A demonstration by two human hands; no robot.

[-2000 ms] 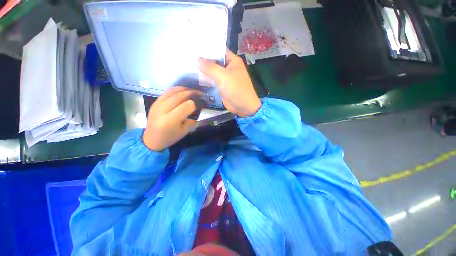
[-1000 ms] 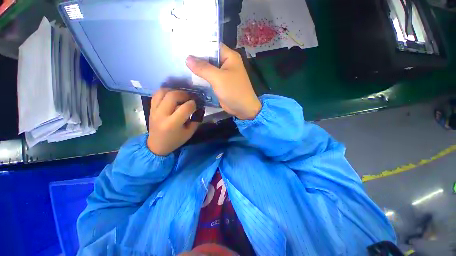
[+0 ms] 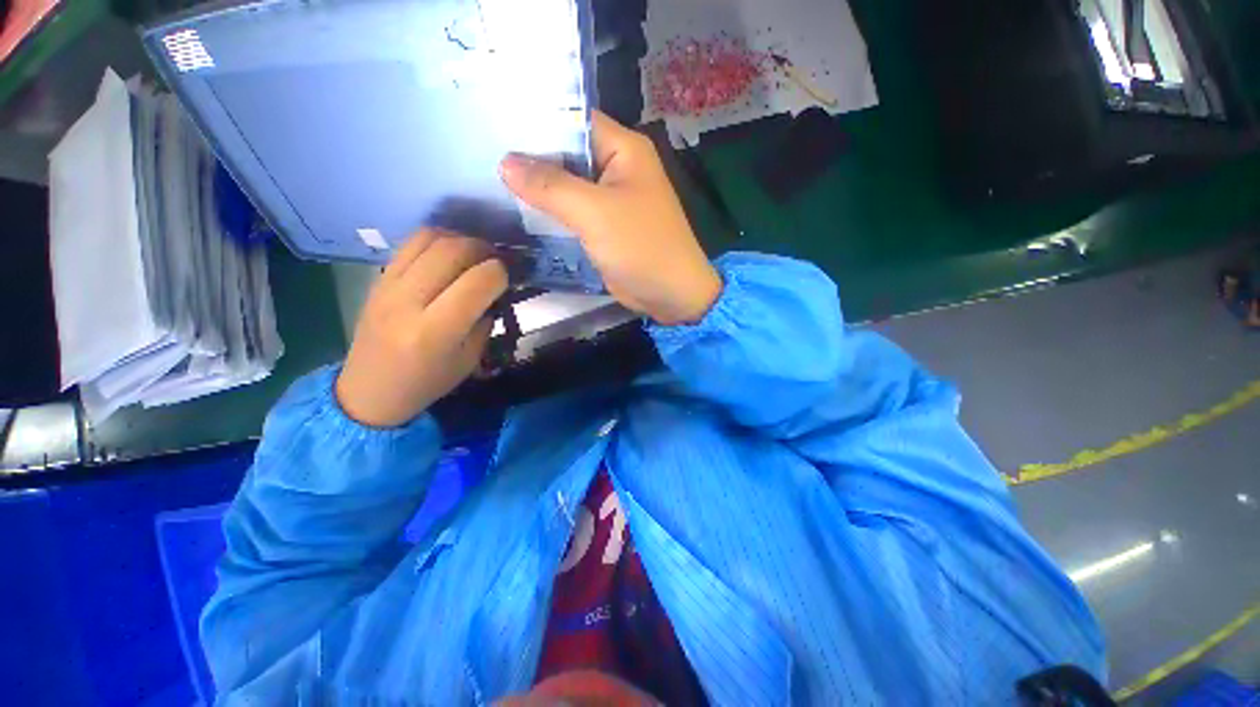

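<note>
A tablet (image 3: 346, 124) is held up, its face shiny pale grey-blue with strong glare, a small white label near the lower edge and a striped white patch at the upper left corner. Its top is cut off by the picture's edge. My right hand (image 3: 629, 221) grips its right edge, thumb on the face and fingers hidden behind. My left hand (image 3: 422, 325) is at the lower edge with fingers bent against it; a black piece shows beside those fingers.
A floppy white stack (image 3: 152, 263) stands at left, with a blue bin (image 3: 238, 207) partly behind the tablet. Red specks and a thin stick lie on white paper (image 3: 829, 55) at right. A black tray (image 3: 995, 111) holds an open unit at far right. A blue crate (image 3: 83, 580) is at lower left.
The tablet has shifted left and a little upward, and its glare has moved. My left hand has slid left along its lower edge. My right hand keeps its grip.
</note>
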